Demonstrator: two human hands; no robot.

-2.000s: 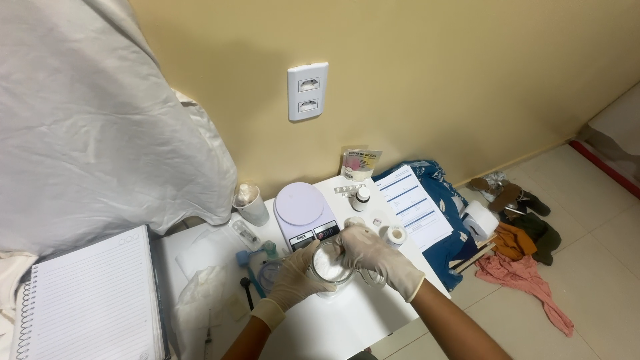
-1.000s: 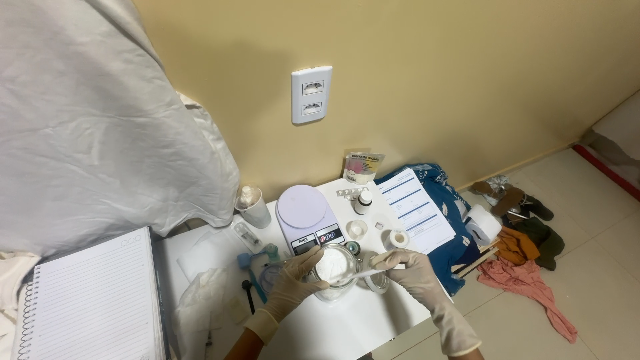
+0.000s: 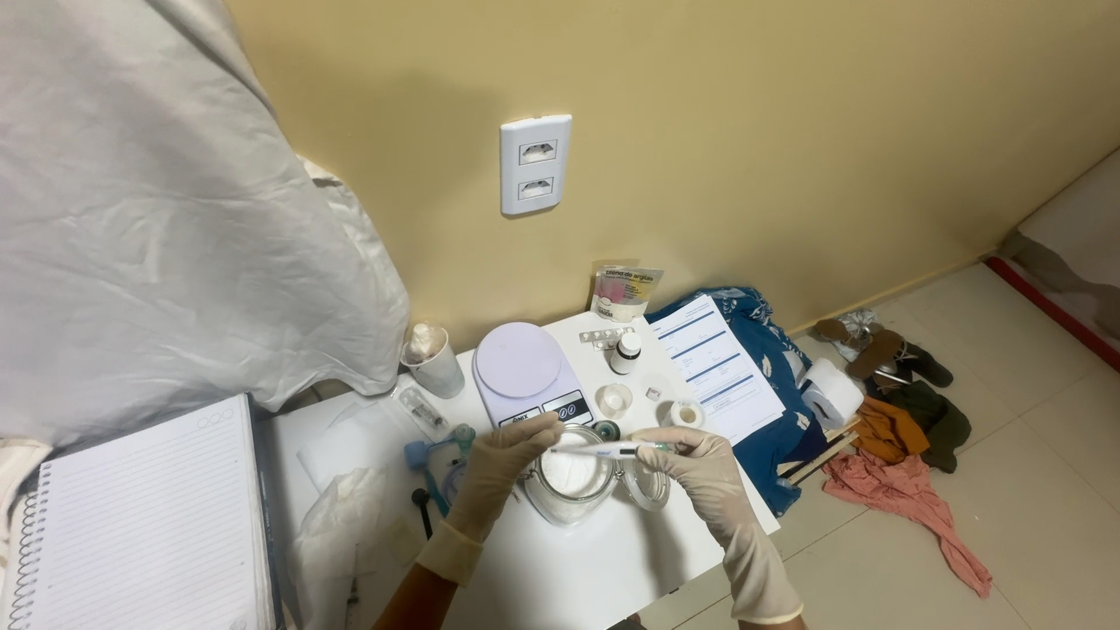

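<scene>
My right hand (image 3: 700,464), in a pale latex glove, pinches the wide end of a white digital thermometer (image 3: 604,450). The thermometer lies level above the mouth of a glass jar (image 3: 569,499) of white powder. My left hand (image 3: 499,468), gloved too, has its fingertips together near the thermometer's thin tip; whether they grip it is unclear. The jar's hinged glass lid (image 3: 649,486) hangs open on its right side. Behind the jar sits a lilac kitchen scale (image 3: 518,360).
Around the scale stand a plastic cup (image 3: 437,372), a small dark bottle (image 3: 626,353), a tape roll (image 3: 685,414) and a syringe (image 3: 422,409). Printed sheets (image 3: 722,372) lie at right, a spiral notebook (image 3: 144,516) at left. Clothes (image 3: 914,516) lie on the floor.
Two seconds ago both hands were close around the jar. My right hand has moved away to the right of it, and the thermometer now shows clearly above the jar's mouth.
</scene>
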